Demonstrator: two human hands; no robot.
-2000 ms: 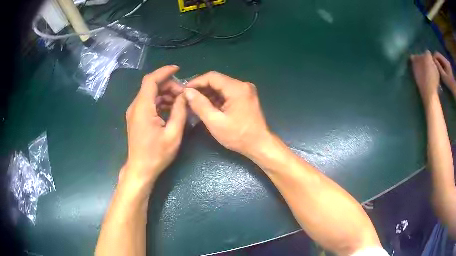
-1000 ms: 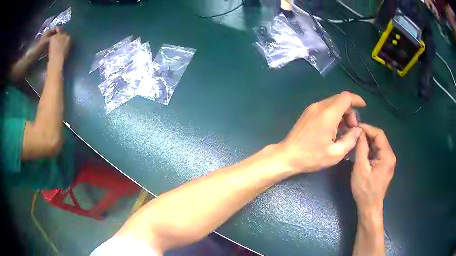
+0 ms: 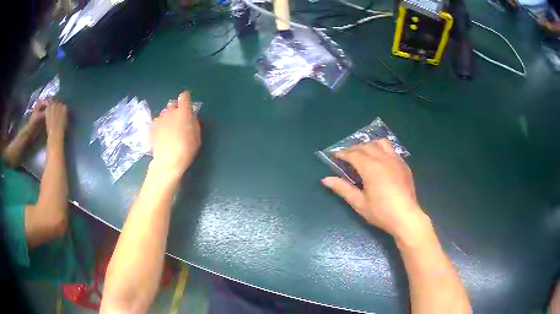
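My left hand [image 3: 175, 135] is over the right side of a pile of clear zip-lock bags [image 3: 126, 132]. A bag corner [image 3: 196, 106] shows just past its fingertips; whether the fingers grip it is hidden. My right hand [image 3: 384, 184] is farther right, palm down, thumb apart from the fingers. It lies over a single clear zip-lock bag [image 3: 377, 130] flat on the green table. The fingers cover the middle of that bag, and its contents cannot be told.
A second bag pile [image 3: 295, 64] lies by a wooden post [image 3: 282, 15] at the back. A yellow-framed black unit [image 3: 422, 34] and cables stand back right. A black bin or bag [image 3: 113, 30] is back left. Another person's hands [image 3: 52, 113] are at the left edge. A red stool [image 3: 83, 294] is below.
My hands were together at a small bag; now they are far apart. My left hand has reached the left bag pile, and my right hand is over a bag on the table. The view has also shifted.
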